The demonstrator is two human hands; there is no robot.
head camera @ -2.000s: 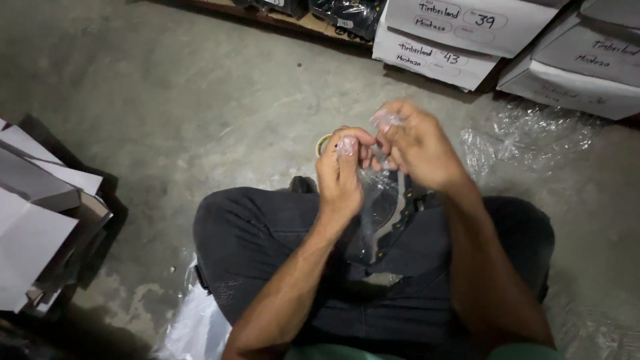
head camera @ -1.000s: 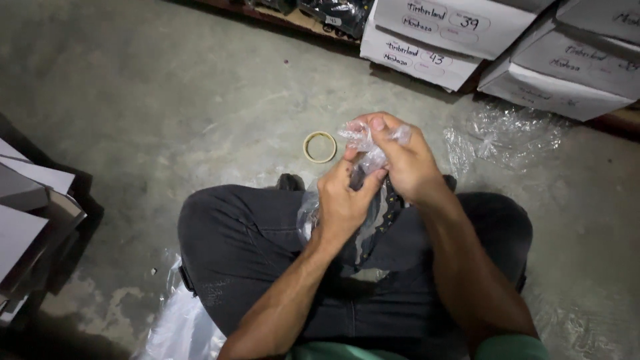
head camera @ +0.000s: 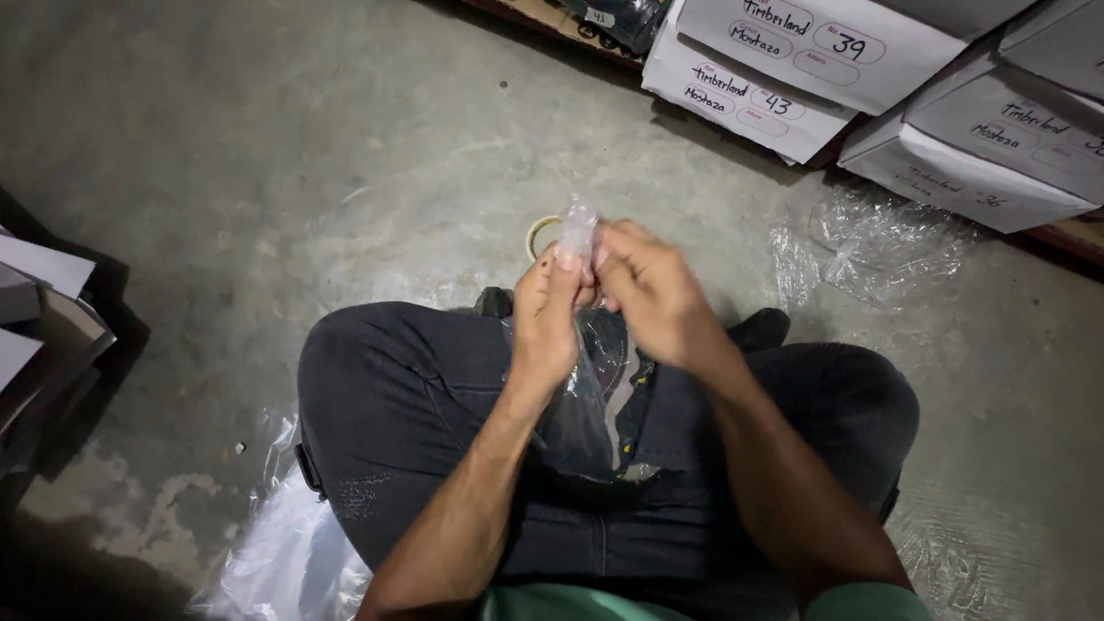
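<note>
A clear plastic bag (head camera: 586, 405) holds a dark shoe (head camera: 636, 414) with a grey band and yellow spots along its sole edge, hanging over my crossed legs. My left hand (head camera: 552, 302) grips the gathered neck of the bag, its thumb on the bunched plastic that sticks up above the fist. Against the right side of that neck is my right hand (head camera: 651, 285), slightly blurred, its fingers bent; whether it pinches the plastic is not clear. A roll of tape (head camera: 542, 237) lies on the floor just behind my left hand, partly covered by it.
White cardboard shoe boxes (head camera: 750, 103) with handwriting stand stacked at the upper right, beside a shelf edge holding bagged dark goods. Crumpled clear plastic (head camera: 888, 246) lies on the floor below them. More plastic bags (head camera: 289, 552) lie at lower left. Open boxes (head camera: 52, 345) stand at the left edge.
The bag's neck, spread between both hands earlier, is now bunched into an upright twist above my left hand. My right hand has moved from above the neck to its right side.
</note>
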